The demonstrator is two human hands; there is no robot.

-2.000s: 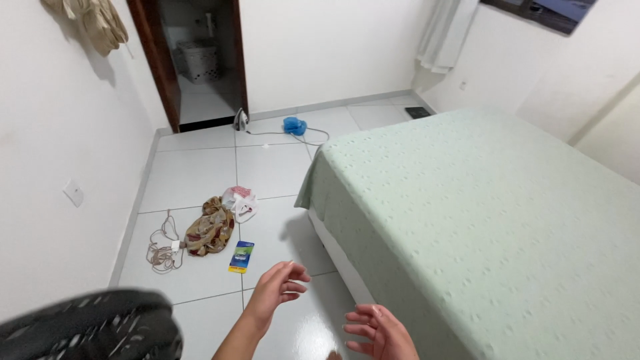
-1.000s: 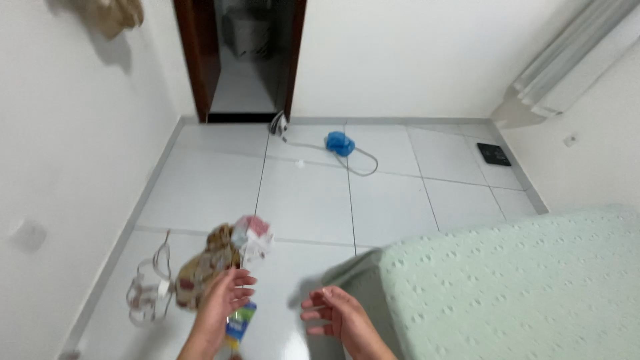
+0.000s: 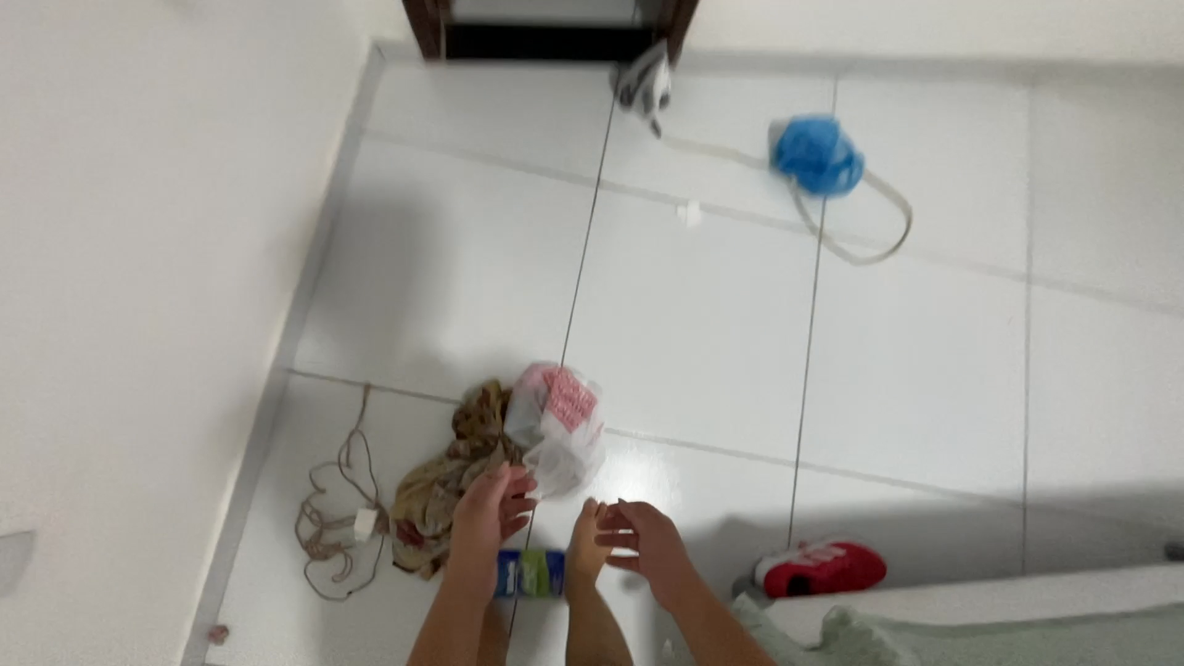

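Note:
My left hand point(image 3: 495, 509) hangs with bent, parted fingers above the floor, nearest the crumpled patterned cloth point(image 3: 439, 504), and holds nothing. To its right, my right hand point(image 3: 643, 541) is also empty, its fingers apart and curled inward. Between them a bare foot point(image 3: 585, 546) shows on the floor. A white and pink plastic bag point(image 3: 560, 425) touches the cloth's upper right side. The blue and green packet point(image 3: 532, 573) lies beside the foot, partly hidden by my left arm. Left of the cloth lies a tangled cord point(image 3: 324, 546) with a white block point(image 3: 365, 525).
A clothes iron point(image 3: 645, 83) stands near the doorway, its cord running to a blue plastic bag point(image 3: 819, 155). A white scrap point(image 3: 689, 214) lies on the tiles. At lower right, a red shoe point(image 3: 823, 566) sits beside the bed point(image 3: 999, 638). A wall rises at left.
The view has swung down toward the floor. A red shoe and a bare foot now show plainly. Both hands have stayed empty, and the bags, cloth and cord lie as before.

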